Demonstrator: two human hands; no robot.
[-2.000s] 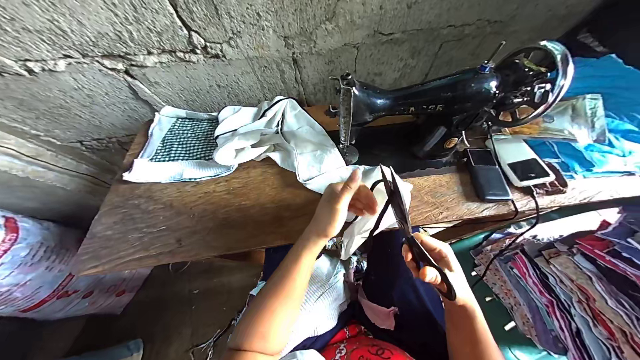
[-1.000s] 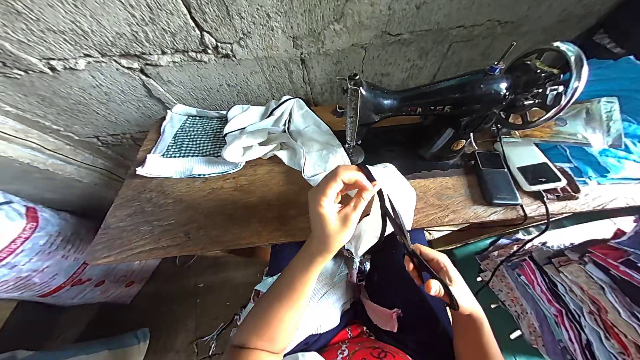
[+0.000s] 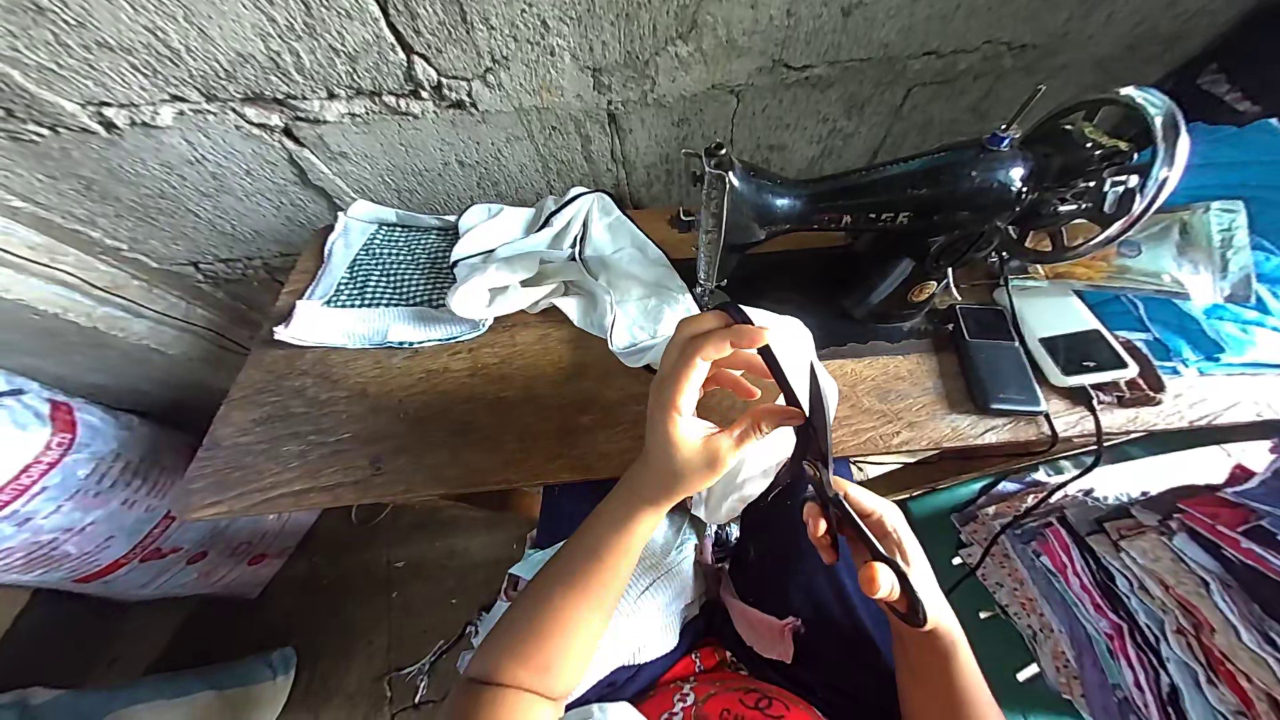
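My left hand (image 3: pixel 700 400) pinches a black binding strip (image 3: pixel 768 350) on the edge of white fabric (image 3: pixel 620 290), just in front of the sewing machine's needle area. My right hand (image 3: pixel 875 550) has its fingers through the handles of black scissors (image 3: pixel 825 460). The blades point up and lie against the strip beside my left fingertips; how far apart they are is hard to tell. The white fabric runs from a folded piece with a checked center (image 3: pixel 395 265) on the wooden table, past the black sewing machine (image 3: pixel 880 200), and down toward my lap.
A black phone (image 3: pixel 998 360) and a white device (image 3: pixel 1068 335) with cables lie right of the machine, near a clear plastic packet (image 3: pixel 1150 250). Fabric strips (image 3: pixel 1130 590) are stacked at lower right. A printed sack (image 3: pixel 110 490) stands left of the wooden table (image 3: pixel 400 430); a block wall rises behind.
My left hand has moved up along the black strip, from lower down two seconds ago. The scissors remain in my right hand, with their blades now closer to the left fingertips.
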